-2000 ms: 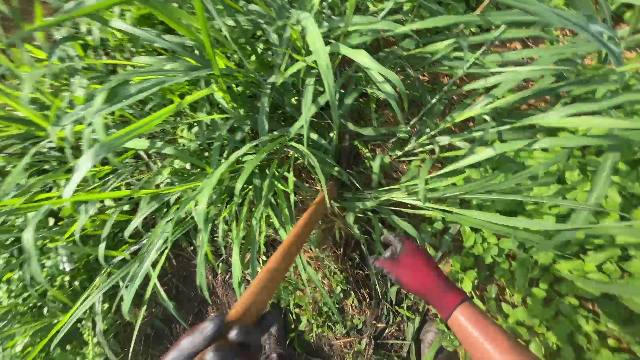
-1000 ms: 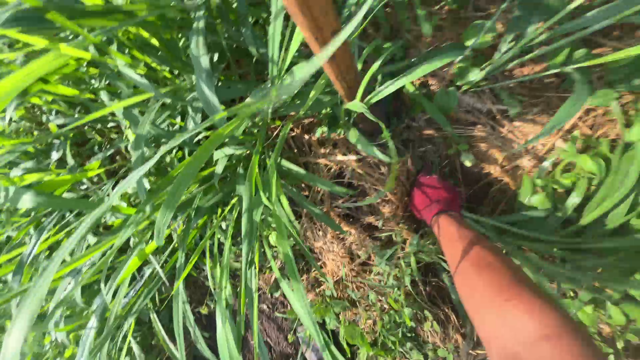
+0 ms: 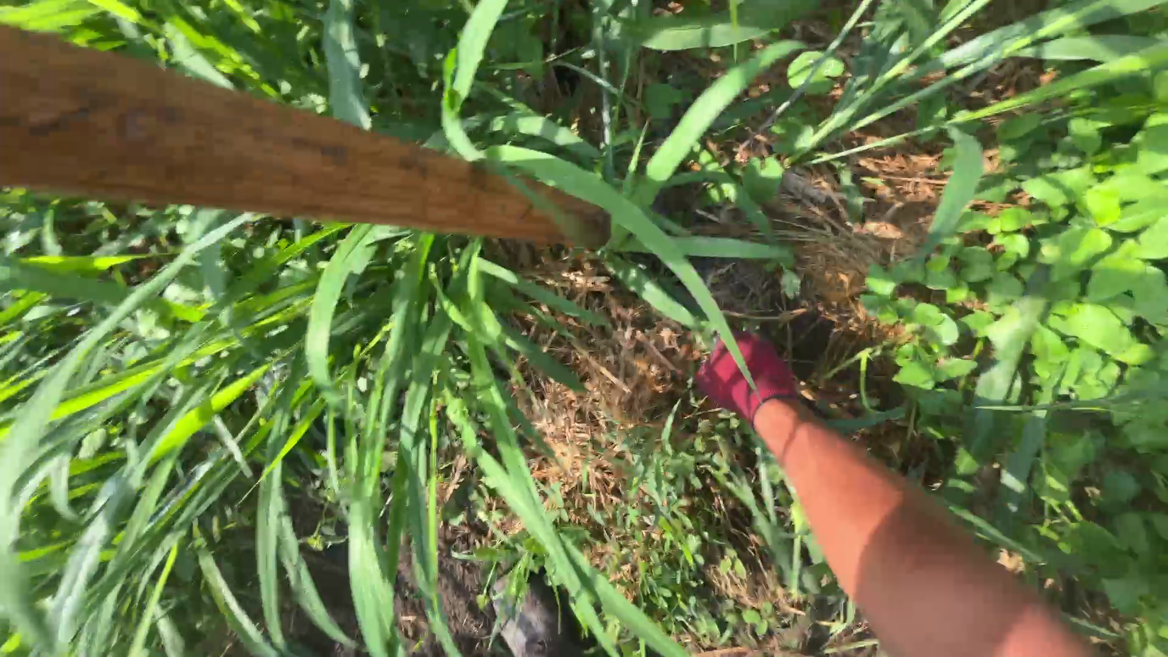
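Observation:
A wooden tool handle (image 3: pixel 301 164) slants in from the upper left, its far end low among grass blades near the middle of the head view; the tool's head is hidden. My right hand (image 3: pixel 746 374), in a red glove, is down at the base of the grass, to the right of and below the handle's end. Its fingers are hidden, so what they hold cannot be told. A long grass blade (image 3: pixel 652 233) crosses in front of the glove. My left hand is out of view.
Tall grass (image 3: pixel 383 411) fills the left side. Broad-leaved low plants (image 3: pixel 1086 301) grow at the right. Dry straw (image 3: pixel 620 365) and soil lie between them. A dark grey object (image 3: pixel 534 620), perhaps a shoe, shows at the bottom edge.
My left hand, on the handle two seconds ago, has left the view. The handle now lies across the upper left. My right hand has gone down to the grass base. The view has moved closer.

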